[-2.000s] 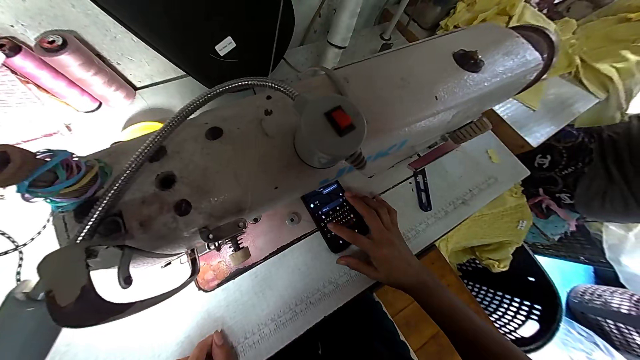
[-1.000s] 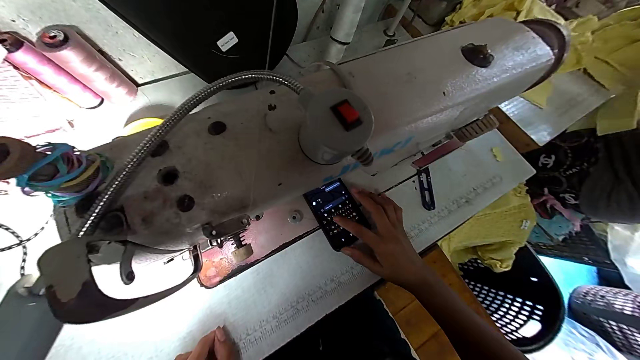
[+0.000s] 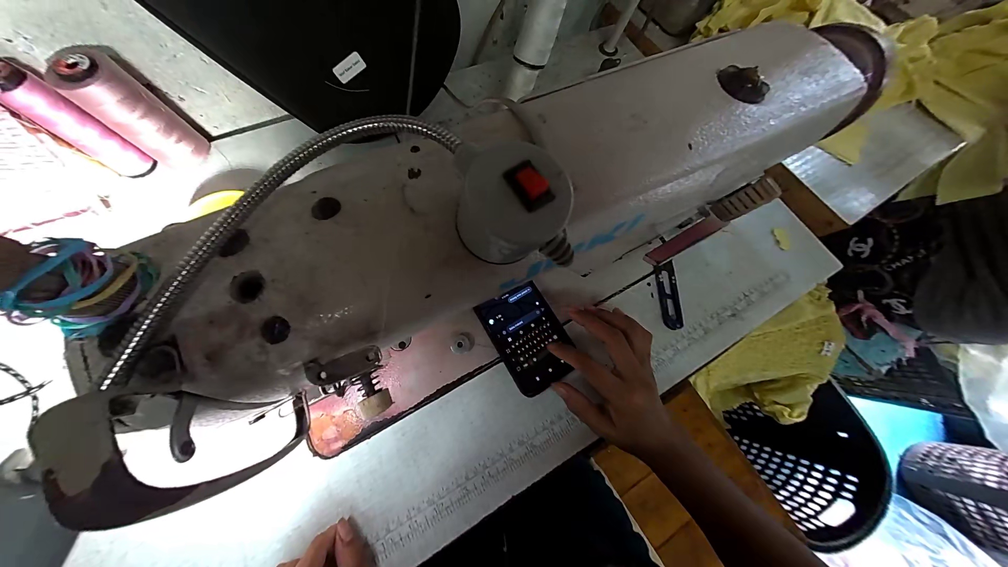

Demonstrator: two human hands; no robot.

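Note:
A smartphone (image 3: 526,339) with a lit on-screen keyboard lies on the sewing machine table (image 3: 488,441), against the base of a Juki sewing machine (image 3: 394,260). My right hand (image 3: 614,378) rests at the phone's right side, one fingertip over the keyboard and the thumb by its lower edge; it does not grip the phone. My left hand (image 3: 331,547) shows only in part at the bottom edge of the view, near the table's printed ruler, its fingers close together; whether it holds anything is hidden. Thread snips (image 3: 668,296) with a dark blue body lie right of my right hand.
A lamp head (image 3: 516,205) with a red switch sits on the machine, its flexible metal neck (image 3: 260,189) arching left. Pink thread cones (image 3: 130,110) lie upper left. Yellow fabric (image 3: 780,354) hangs over a black perforated basket (image 3: 874,504) at the right; more yellow cloth (image 3: 937,79) lies upper right.
My right hand's fingers have shifted slightly over the phone's keyboard. The phone and the snips remain in place on the table.

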